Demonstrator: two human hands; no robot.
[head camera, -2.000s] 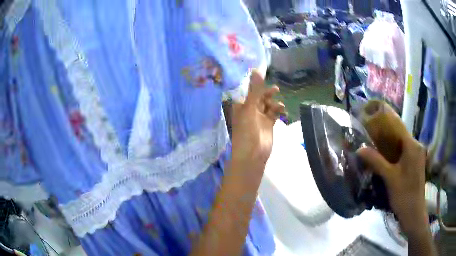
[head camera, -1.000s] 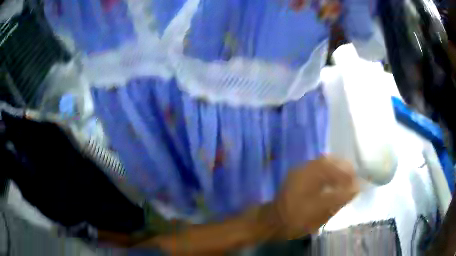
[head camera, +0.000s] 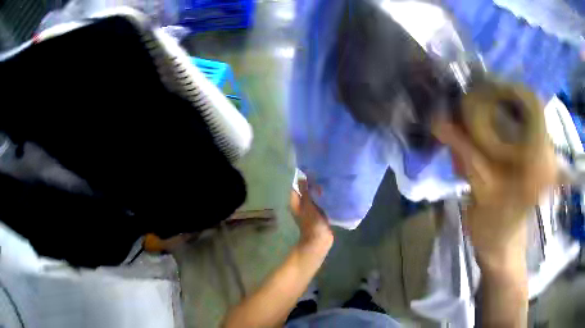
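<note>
The light blue floral dress (head camera: 343, 173) hangs in the upper middle and right, blurred, its lower edge above the floor. My left hand (head camera: 313, 221) is at the dress's lower left edge, with its fingertips on the cloth. My right hand (head camera: 491, 170) grips the yellow-brown wooden handle of the steam iron. The iron's dark, shiny body (head camera: 391, 77) lies over the dress cloth and hides part of it. Motion blur hides where the iron plate touches.
A pile of black garments (head camera: 122, 134) with a pale ribbed edge is at the left. Blue crates (head camera: 211, 72) stand behind it. A white surface (head camera: 90, 298) is at the lower left. My feet show on the floor at the bottom. White cloth (head camera: 449, 275) hangs at the lower right.
The view has swung down and left to the floor and black garments. The dress now lies upper right. The iron, out of view one second ago, shows again in my right hand.
</note>
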